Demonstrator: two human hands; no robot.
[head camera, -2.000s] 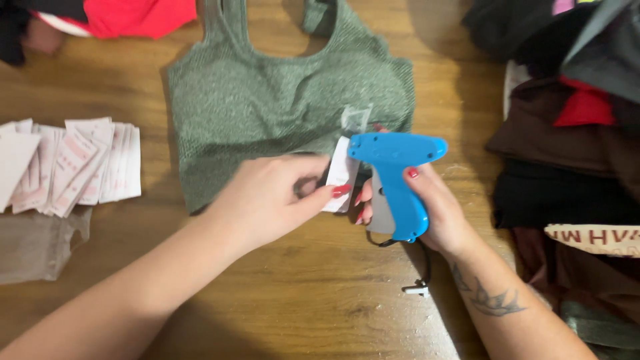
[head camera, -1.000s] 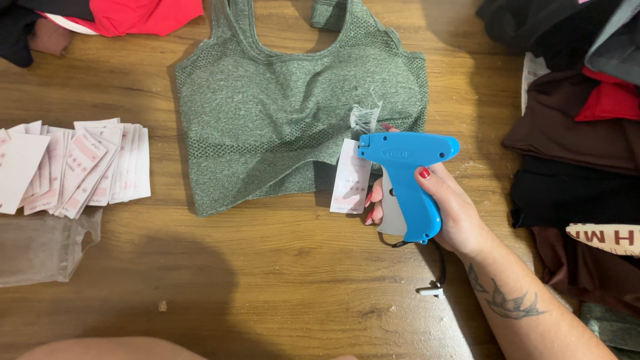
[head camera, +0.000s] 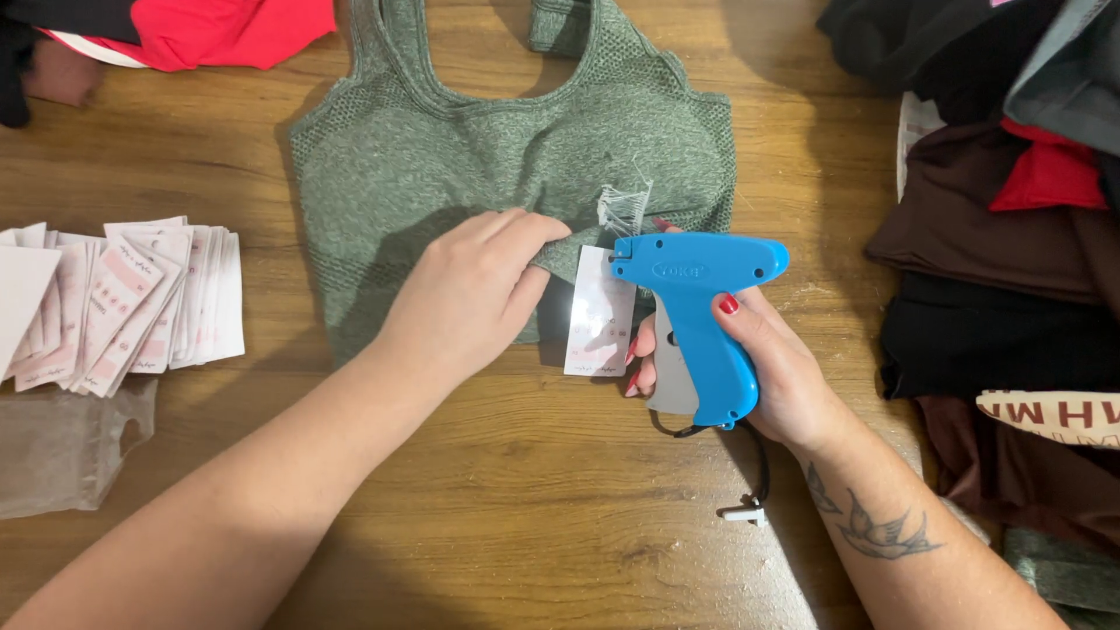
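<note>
A green knit sports bra (head camera: 525, 149) lies on the wooden table. My left hand (head camera: 477, 293) pinches its lower hem between thumb and fingers. In my right hand (head camera: 770, 350) is a blue tagging gun (head camera: 700, 280) with a grey trigger, its nose pointing left, close to the pinched hem. A white paper tag (head camera: 600, 311) with pink print hangs at the gun's nose. Clear plastic tag fasteners (head camera: 626, 208) stick up from the top of the gun. Below its handle, a white cap (head camera: 742, 514) dangles on a black cord.
Several printed paper tags (head camera: 131, 302) lie fanned out at the left, above a clear plastic bag (head camera: 61, 446). Folded dark garments (head camera: 989, 210) are piled along the right side. Red and black clothing (head camera: 232, 31) lies at the top left.
My left hand, out of sight one second ago, has come in and taken hold of the bra's hem. Two seconds ago it was at the paper tag. The tagging gun stays in my right hand.
</note>
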